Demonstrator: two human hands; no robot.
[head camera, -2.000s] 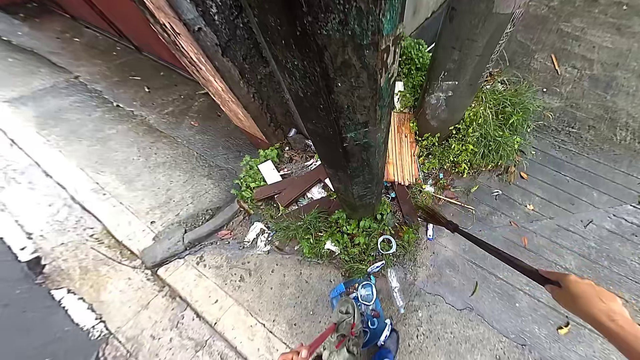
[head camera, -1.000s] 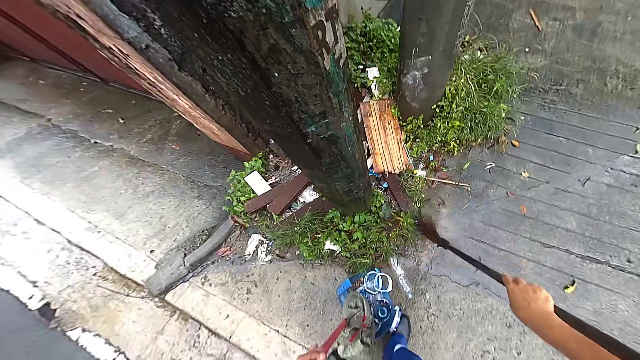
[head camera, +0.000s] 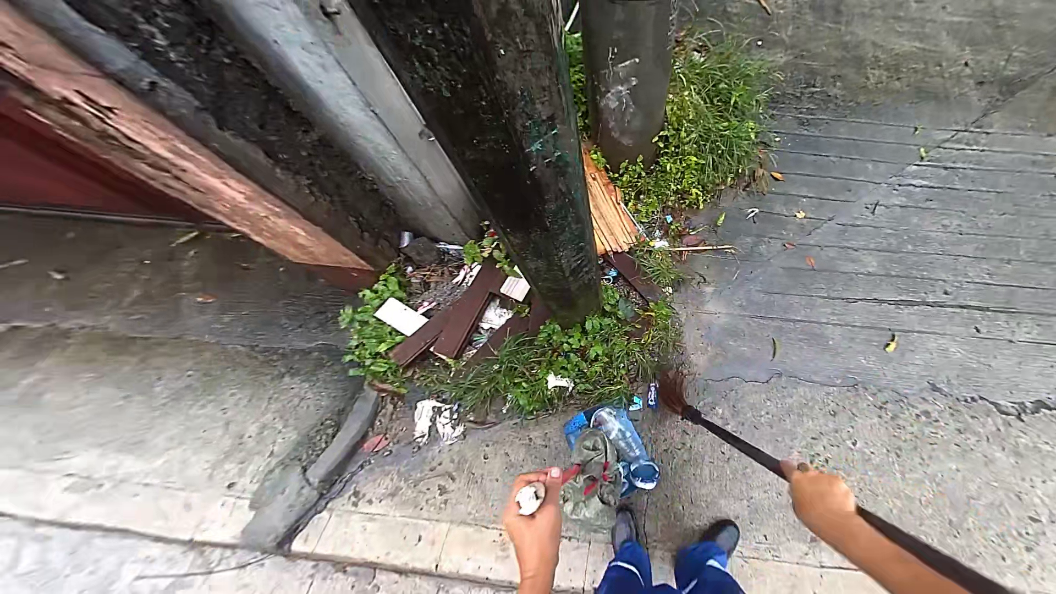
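Note:
My left hand (head camera: 535, 516) is closed round a handle with a pale end; its red part runs to a grey-green dustpan-like container (head camera: 592, 470), whose exact kind I cannot tell. A clear plastic bottle (head camera: 620, 437) and blue plastic litter (head camera: 577, 427) lie at this container. My right hand (head camera: 821, 497) grips the long dark handle of a broom (head camera: 742, 445). The reddish-brown bristles (head camera: 674, 394) touch the concrete beside the weeds, close to a small blue wrapper (head camera: 652, 395).
A dark post (head camera: 536, 165) rises from weeds (head camera: 577, 363) with brown boards (head camera: 466, 322) around it. Behind stands a round concrete post (head camera: 627, 91) near a slatted wooden piece (head camera: 609, 210). White litter (head camera: 437, 421) lies near a raised kerb edge (head camera: 346, 437). My shoes (head camera: 721, 536) are below.
The broom's bristles have moved down along the weeds' right edge, nearer the container. The clear bottle, earlier on the ground beside the container, now lies at it among the blue litter.

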